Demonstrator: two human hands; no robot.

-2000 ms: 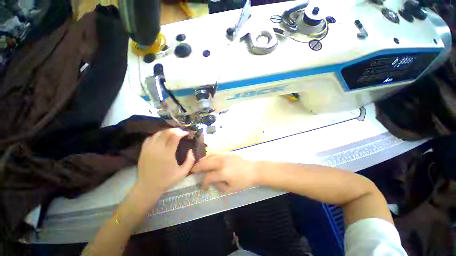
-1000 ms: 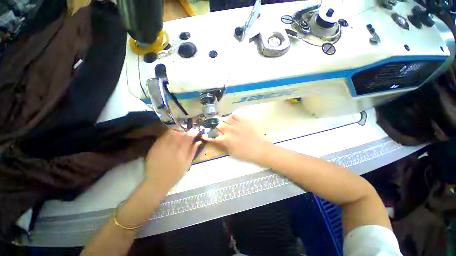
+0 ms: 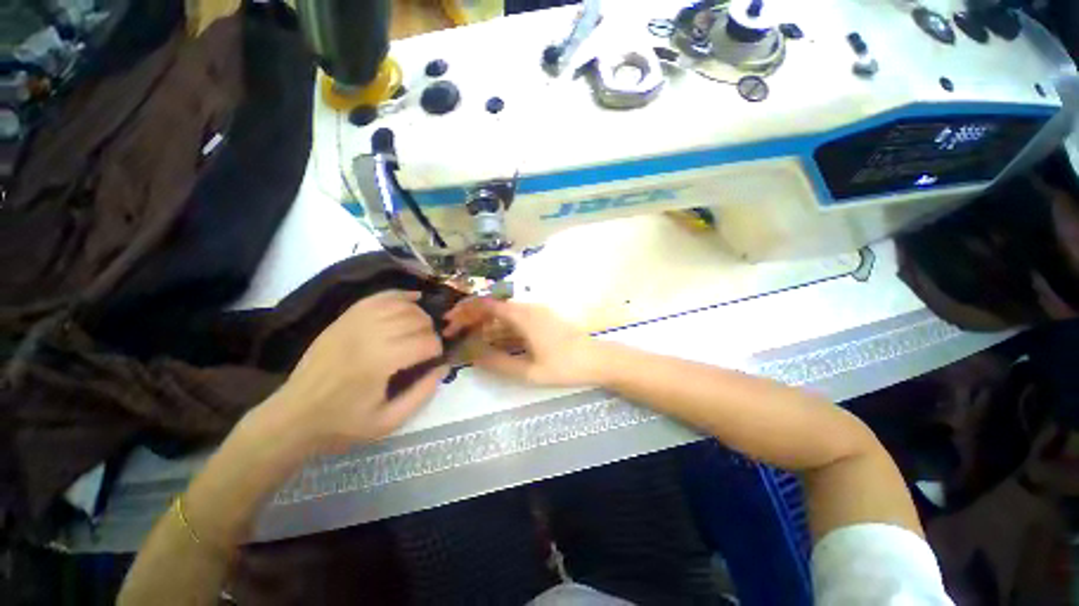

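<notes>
A large dark brown garment piece (image 3: 130, 178) with a black panel (image 3: 263, 142) lies heaped left of the needle, its end running to the presser foot (image 3: 497, 288) of the white sewing machine (image 3: 568, 142). My left hand (image 3: 367, 361) is closed on the cloth just left and in front of the foot. My right hand (image 3: 509, 341) holds the cloth's narrow edge between its fingers, right beside the left hand. The needle tip and the exact stitching spot are hidden or too small to tell.
A thick dark tube (image 3: 346, 42) stands over the head's left end. A control panel (image 3: 935, 154) is at the right. A printed ruler (image 3: 521, 432) runs along the table's front edge. Below is a blue crate (image 3: 757, 509). Dark cloth (image 3: 982, 255) hangs at the right.
Both hands have drawn back from the needle toward the front edge. My left hand has moved left and now bunches the cloth. More dark cloth shows at the foot.
</notes>
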